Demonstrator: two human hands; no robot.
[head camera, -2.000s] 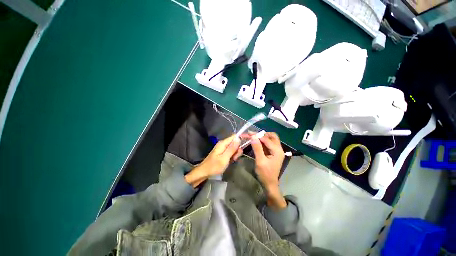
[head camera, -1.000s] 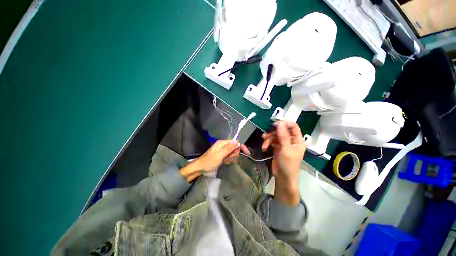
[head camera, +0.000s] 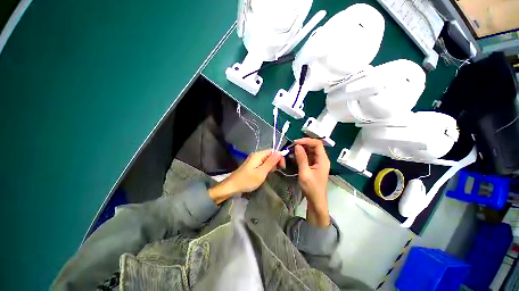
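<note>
My left hand (head camera: 250, 173) holds several thin white test leads (head camera: 284, 128) between thumb and fingers, over my lap at the bench edge. Their white ends point up toward the cameras. My right hand (head camera: 312, 167) is close beside it and pinches a small dark cable end (head camera: 291, 145) against a white plug at the left fingertips; whether they are joined is too small to tell. Four white security cameras stand in a row on the green mat: the first (head camera: 272, 25), second (head camera: 340, 42), third (head camera: 380, 91) and fourth (head camera: 411, 135). Black pigtails hang at the first two brackets.
A yellow tape roll (head camera: 389, 184), a white mouse (head camera: 412, 198) and a white label strip (head camera: 441, 187) lie at the right. A keyboard (head camera: 414, 25) and black printer (head camera: 484, 108) are behind. Blue bins (head camera: 431, 269) and a blue stool (head camera: 481, 189) stand on the floor at right.
My right hand moved from near the third camera's bracket back to my left hand, with a dark cable end now at its fingertips. The white leads in my left hand have spread apart.
</note>
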